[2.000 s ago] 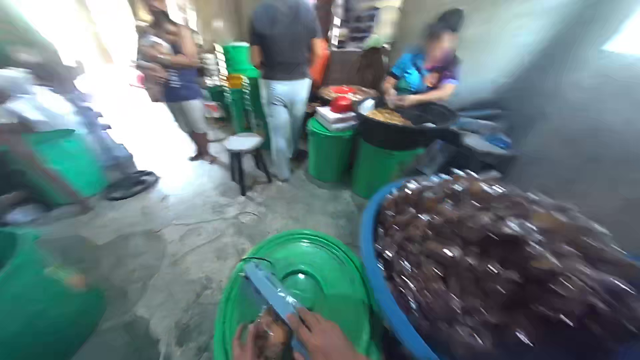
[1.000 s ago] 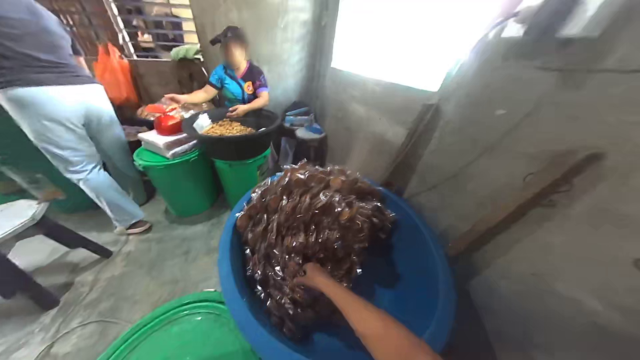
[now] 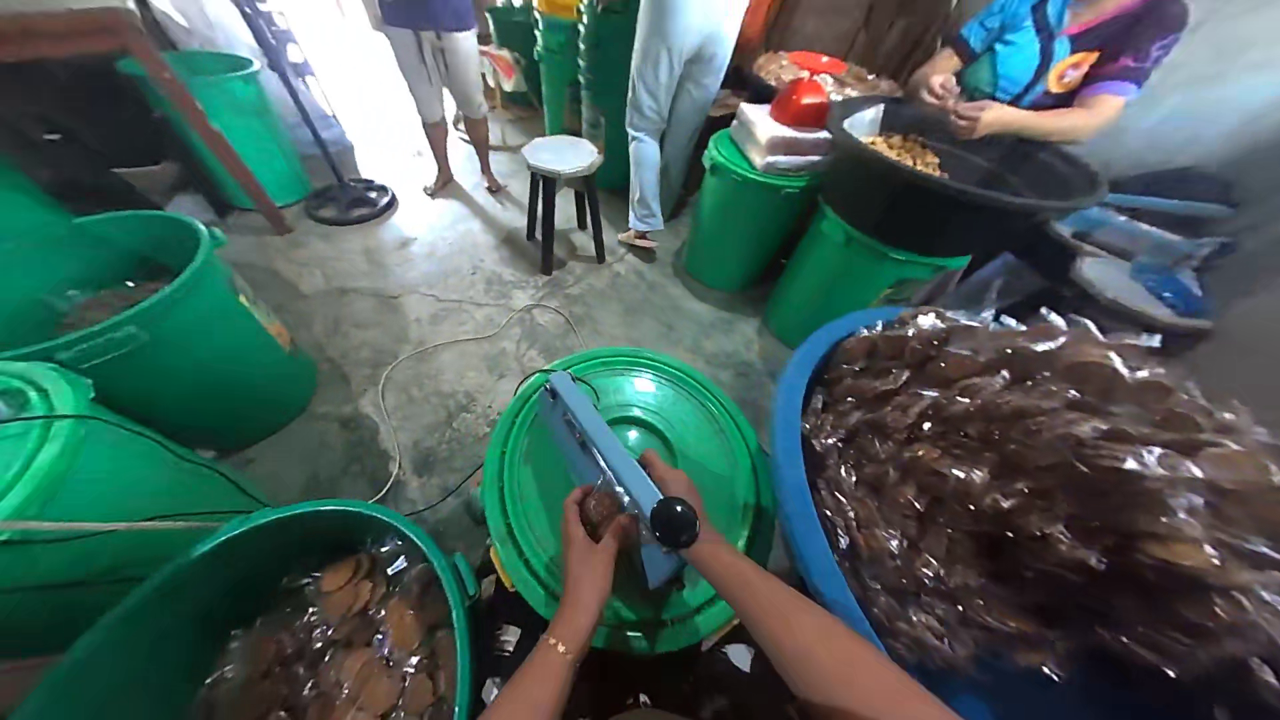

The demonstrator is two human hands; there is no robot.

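A blue hand-operated impulse bag sealer (image 3: 610, 460) with a black round knob lies across the green plastic lid (image 3: 710, 440) in front of me. My left hand (image 3: 592, 540) holds a small clear plastic packet with a brown round piece (image 3: 600, 510) in it, against the sealer's left side. My right hand (image 3: 678, 490) is at the sealer's right side, close behind the knob; its fingertips are near the sealer's arm, partly hidden. To the right, a large blue tub (image 3: 795, 450) is heaped with clear packets of brown discs (image 3: 1030, 480).
Lower left stands a green bucket (image 3: 465, 600) with packets of brown discs. More green buckets (image 3: 240, 350) line the left. A cord (image 3: 400, 370) crosses the floor. Ahead are a stool (image 3: 562, 160) and two standing people; a person at the right works over a black basin (image 3: 960, 190).
One second ago a hand reached into the packets in the blue tub; now both hands are at the sealer, the left with a packet. The view has swung left.
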